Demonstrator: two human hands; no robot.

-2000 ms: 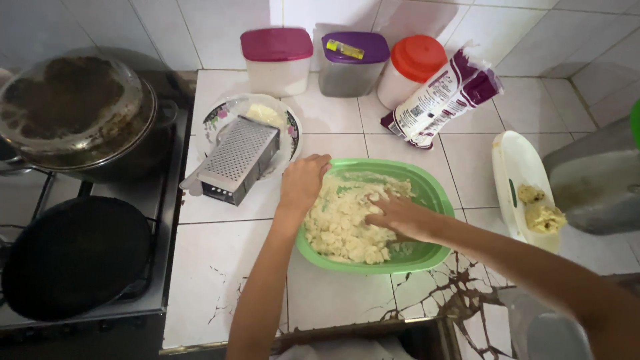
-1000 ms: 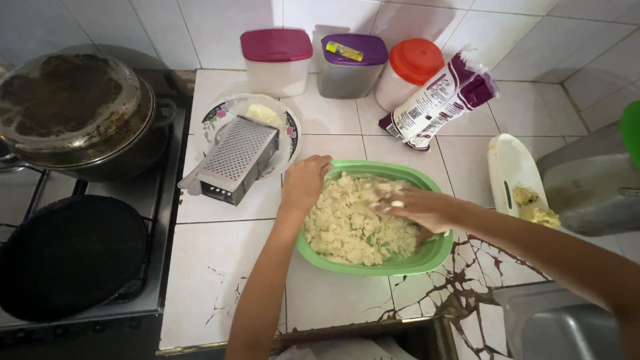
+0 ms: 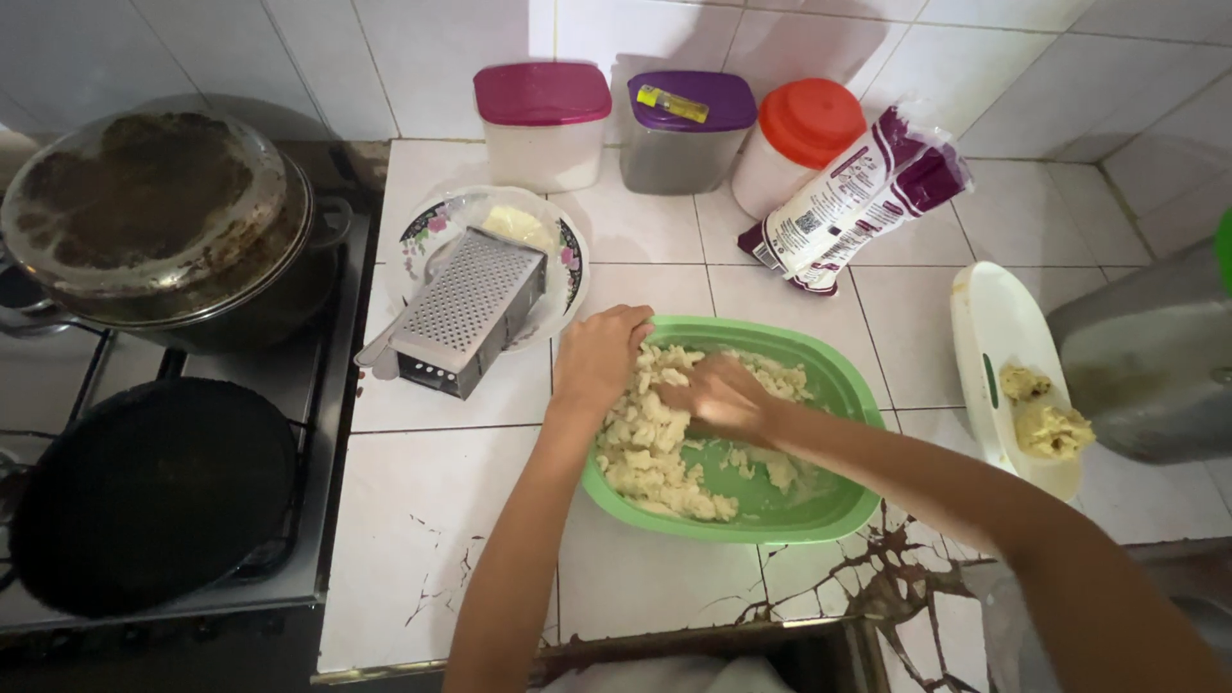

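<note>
A green oval plastic basin [image 3: 731, 531] lies on the tiled counter with crumbly pale dough [image 3: 654, 452] in it. My left hand [image 3: 604, 351] grips the basin's upper left rim. My right hand [image 3: 727, 399] is down in the dough near the middle, its fingertips partly hidden by crumbs; whether they close on any dough cannot be told. Left of the basin, a metal box grater [image 3: 472, 298] lies on its side, partly over a floral plate [image 3: 575, 260] that holds a pale yellow piece [image 3: 518, 226].
Lidded containers [image 3: 544, 125] and a purple-and-white packet [image 3: 847, 207] stand or lean behind. At right, a white oval dish [image 3: 1001, 318] holds yellowish lumps [image 3: 1051, 430] beside a large metal pot [image 3: 1145, 356]. At left, a stove carries a lidded pot [image 3: 154, 221] and a black pan [image 3: 154, 491].
My right hand has moved from the basin's right part leftward into the dough. The dough now lies mostly on the left, with green bottom showing at right. My left hand has stayed on the rim.
</note>
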